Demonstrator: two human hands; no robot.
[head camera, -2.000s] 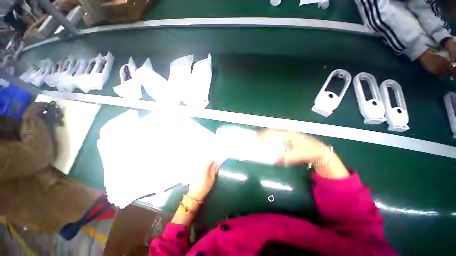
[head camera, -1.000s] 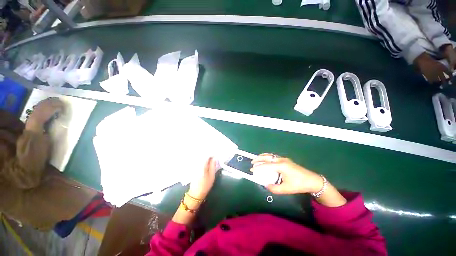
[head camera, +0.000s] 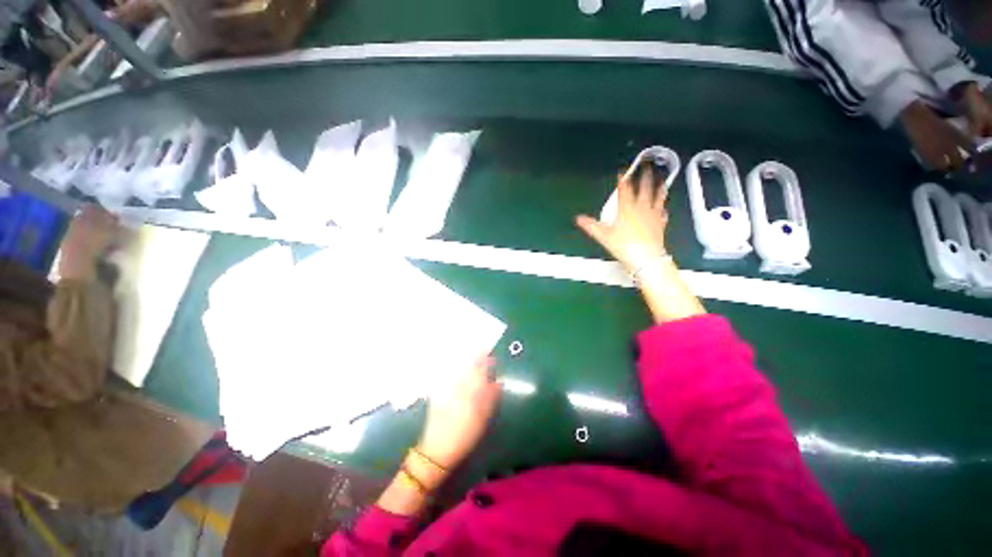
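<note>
My right hand (head camera: 636, 226) is over the belt with its fingers on a white plastic housing (head camera: 661, 159), thumb to the left; it hides the housing's lower part. Two more white housings (head camera: 721, 223) lie just right of it, with long oval openings facing up. My left hand (head camera: 462, 408) is blurred at the lower right edge of a glaring white stack of bags (head camera: 337, 337) on the bench; whether its fingers hold a bag is unclear. White bagged housings (head camera: 435, 183) lie on the belt beyond the stack.
The green belt (head camera: 533, 196) runs behind a pale side rail (head camera: 522, 259). Two tiny rings (head camera: 516, 348) lie on the green bench. More housings (head camera: 942, 245) are at far right. A coworker's striped sleeves and hands are top right; another's tan sleeve is left, by a cream mat (head camera: 163, 288).
The housing held at the bench by my right hand is gone from there; another bagged piece lies at the row's right end. My right hand moved up onto a belt housing. Belt items shifted left.
</note>
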